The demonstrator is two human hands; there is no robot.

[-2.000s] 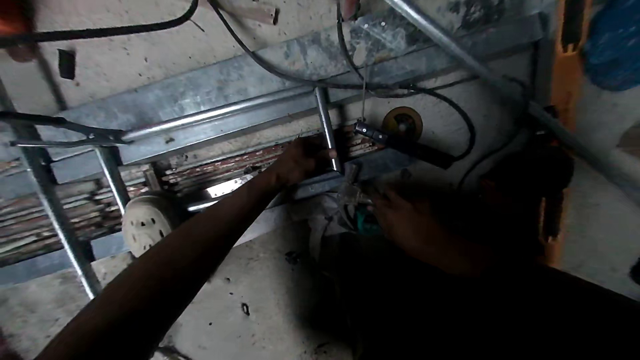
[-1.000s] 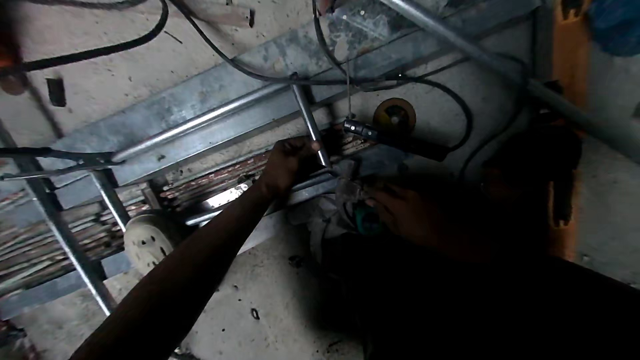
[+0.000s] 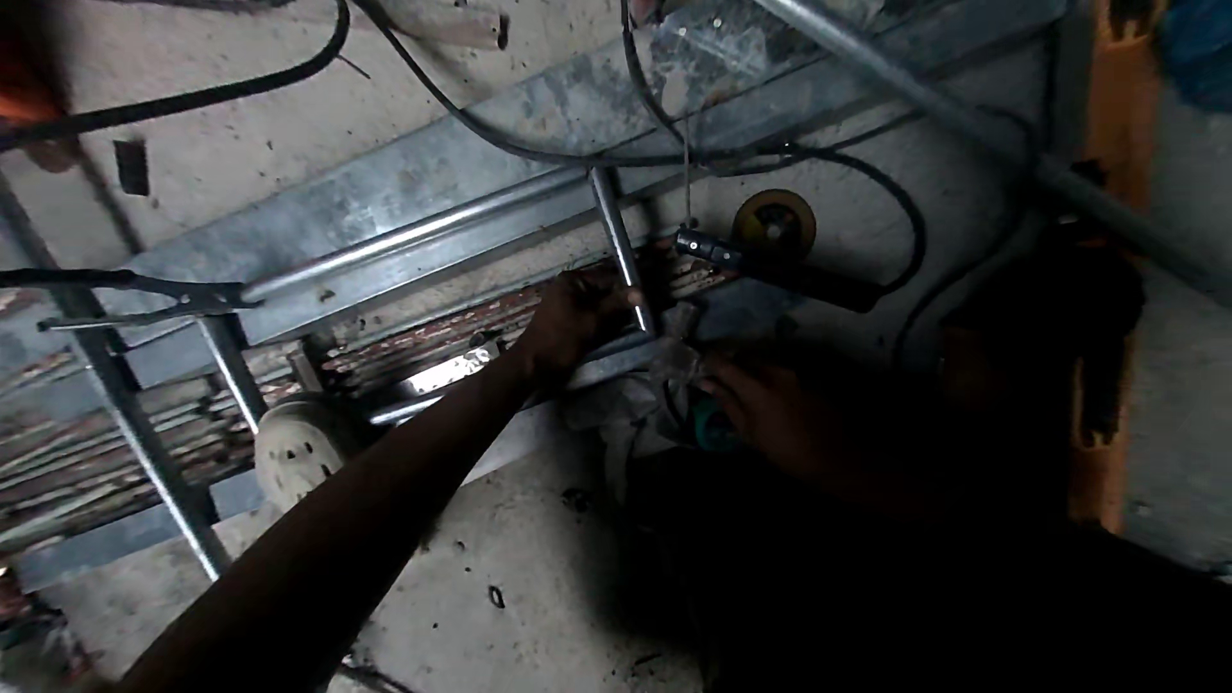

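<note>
My left hand [image 3: 576,313] is at the lower end of a short round metal tube [image 3: 621,245], its fingers around or against it. That tube meets a long metal tube [image 3: 423,229] lying on galvanized sheet metal. Close by on the right, my right hand [image 3: 760,399] is in deep shadow, next to a greyish cloth or wrapped item [image 3: 676,361] and a teal round part [image 3: 714,425]; its grip is hard to make out. A black welding electrode holder [image 3: 780,269] with a thin rod clamped in it lies above my right hand, in front of a yellowish disc [image 3: 775,223].
Locking pliers or a clamp [image 3: 183,300] grip the frame at left. A clog shoe [image 3: 303,448] stands on metal strips [image 3: 115,462]. Black cables [image 3: 539,154] cross the sheet metal. A long pipe [image 3: 895,72] slants at upper right, beside an orange beam [image 3: 1116,125].
My left hand stays at the short tube, with slight shifts of its fingers. My right hand remains beside the cloth-like item. Nothing else has plainly moved.
</note>
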